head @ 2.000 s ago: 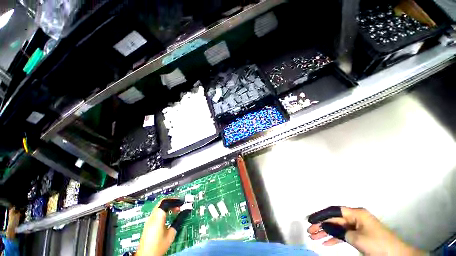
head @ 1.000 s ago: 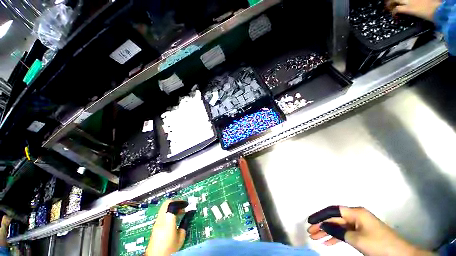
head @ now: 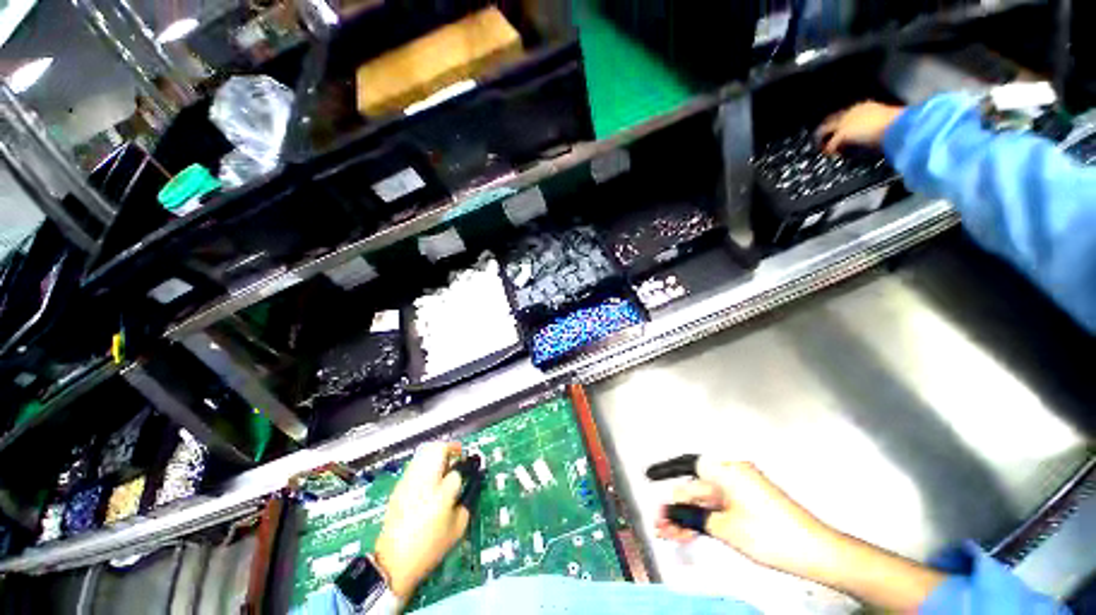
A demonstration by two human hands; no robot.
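The green circuit board (head: 559, 447) lies in front of me between reddish-brown side rails, with white and blue components on it. My left hand (head: 423, 511), with black finger cots and a dark watch at the wrist, is over the board's middle, fingertips close together low at its surface. Whether it holds a piece is hidden. My right hand (head: 751, 517), also with black finger cots, is above the metal surface right of the board. Its thumb and index finger are apart, with no piece visible between them.
Behind the board, bins hold white components (head: 463, 322), grey-black components (head: 559, 267) and blue components (head: 587, 332). Another person's hand (head: 859, 125) in a blue sleeve is in the right bin (head: 799, 168). A cardboard box (head: 439, 60) sits on the upper shelf.
The view has swung, showing more upper shelf. My left hand has turned palm-down, its fingertips closer together. The other person's hand came into view at the right bin and reaches further in.
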